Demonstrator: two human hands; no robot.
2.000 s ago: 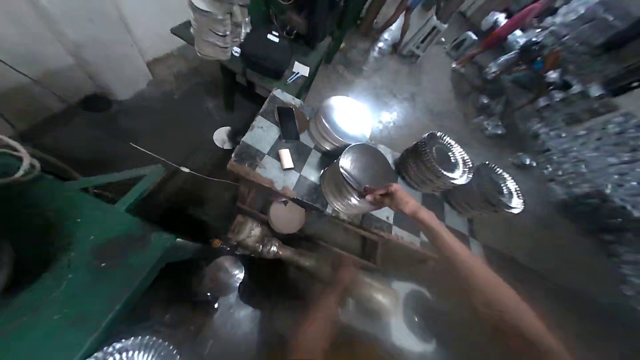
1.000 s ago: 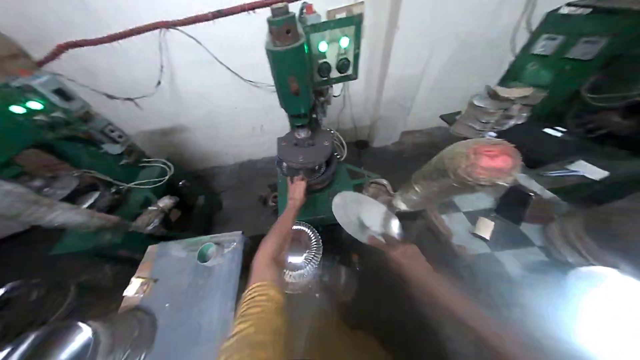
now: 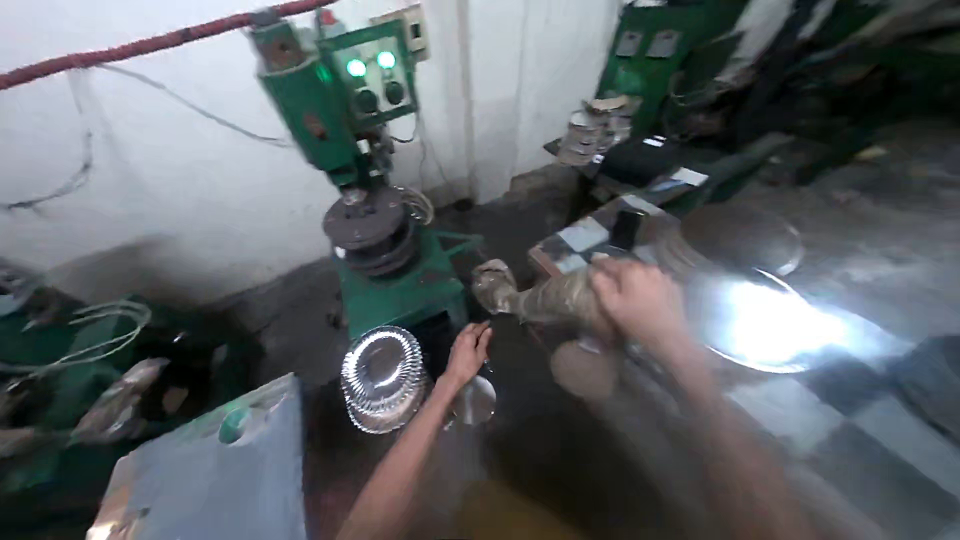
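My left hand (image 3: 466,354) is in front of the green press's base, fingers loosely curled; blur hides whether anything is in them. Just below it lies a round metal disc (image 3: 474,400). To its left is a stack of fluted metal plates (image 3: 382,367). The green press (image 3: 307,112) stands beyond, with its round die (image 3: 367,225) and two green lights on the control box. My right hand (image 3: 637,300) is over a plastic-wrapped cylindrical part (image 3: 559,300), perhaps touching it; its grip is blurred. A pale round disc (image 3: 585,369) is below that hand.
A checkered table (image 3: 787,420) at the right bears a dark phone (image 3: 626,229), a brown round sheet (image 3: 742,236) and a large shiny metal disc (image 3: 780,326). A grey tabletop (image 3: 217,472) is at the lower left. A red-wrapped pipe (image 3: 157,45) runs along the wall.
My left hand has come away from the press's die. My right hand, which held a flat metal disc one second ago, is now over the wrapped part. The view has swung strongly.
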